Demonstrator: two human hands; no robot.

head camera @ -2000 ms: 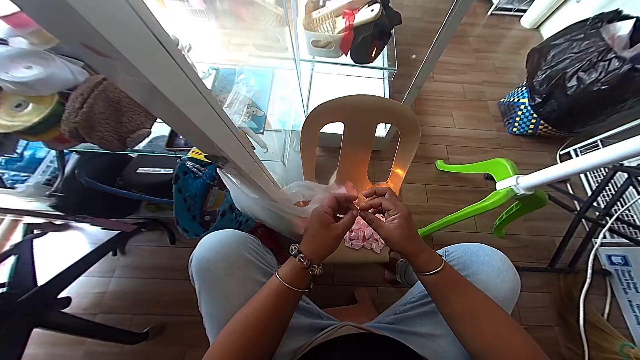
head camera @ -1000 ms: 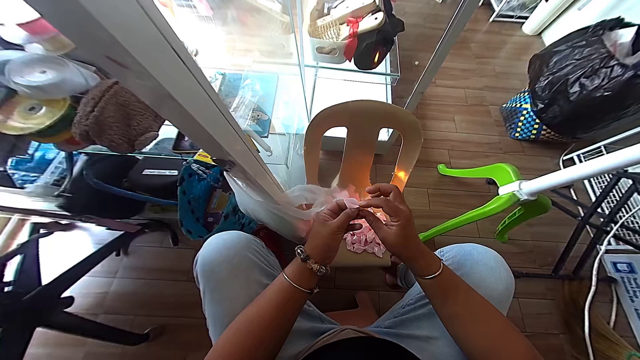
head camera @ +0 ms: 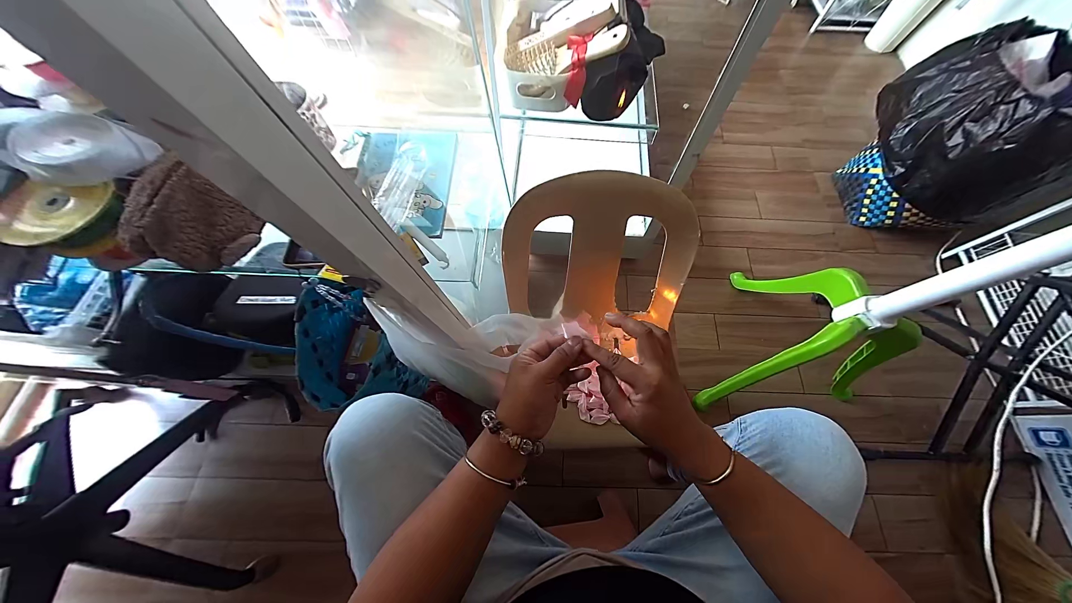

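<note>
My left hand [head camera: 540,381] pinches a small piece of pale pink ribbon or fabric between thumb and index finger, above the seat of a beige plastic chair [head camera: 596,197]. My right hand [head camera: 657,389] meets it there, thumb and index fingertip at the same small piece, its other fingers spread. Below and between the hands lies a heap of folded pink ribbon pieces [head camera: 593,406] on the seat. Sheer white plastic or fabric [head camera: 444,356] drapes beside my left hand, reaching toward the chair. The small piece is largely hidden by my fingers.
A glass display case [head camera: 586,126] stands behind the chair, with a metal-framed panel [head camera: 335,180] at the left. On the right are a green-legged stand [head camera: 787,360], a woven basket [head camera: 875,188] and a black plastic bag [head camera: 963,134]. Black chair legs [head camera: 109,511] occupy the lower left.
Both hands stay together over the pink heap while their fingers shift around the small piece. The right hand's fingers are now more spread than one second ago.
</note>
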